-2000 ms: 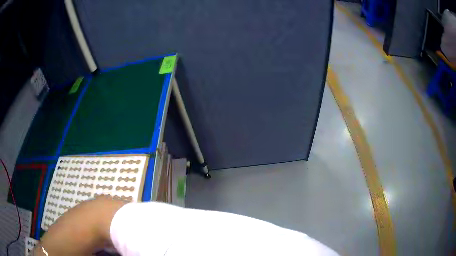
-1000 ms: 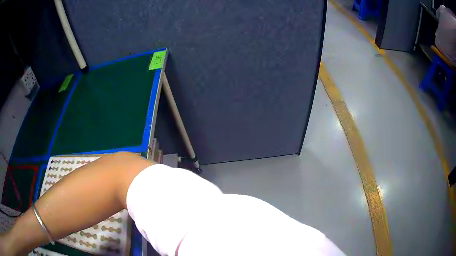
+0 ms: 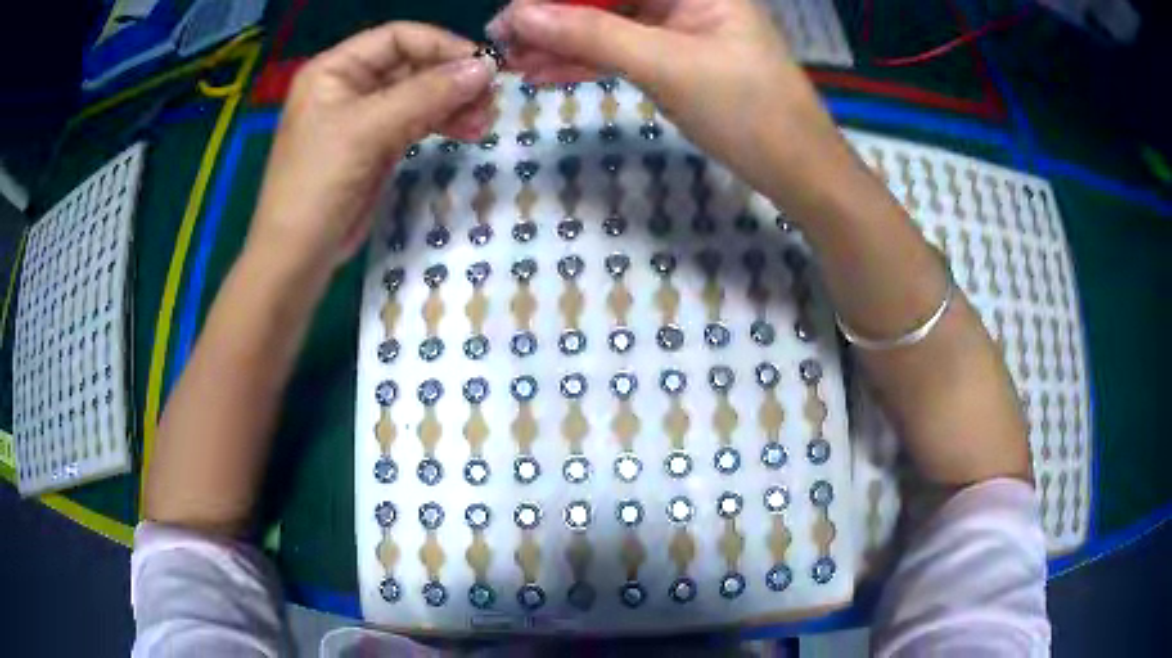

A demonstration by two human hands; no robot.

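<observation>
My left hand (image 3: 373, 122) pinches a tiny dark round part (image 3: 488, 54) between thumb and fingertips, above the far edge of the main tray. My right hand (image 3: 656, 52) meets it there, its fingertips touching or nearly touching the part. A bit of a bright red probe (image 3: 594, 4) shows in my right hand at the top picture edge; its tip is hidden. The white main tray (image 3: 604, 621) lies below with rows of silvery-rimmed dark discs at the ends of tan dumbbell-shaped slots. My hands and forearms hide its far corners.
Another white tray (image 3: 1071, 386) with tan slots lies right, partly behind my right forearm. A similar tray (image 3: 71, 321) lies left, beyond yellow tape (image 3: 193, 257). A far tray (image 3: 823, 32) is partly seen. A red wire (image 3: 951, 49) curves at upper right. Blue items (image 3: 161, 39) sit upper left.
The view has swung from the side table, partition and floor to the bench in front. Both hands now show together at the top, with a part held; earlier only my right arm showed.
</observation>
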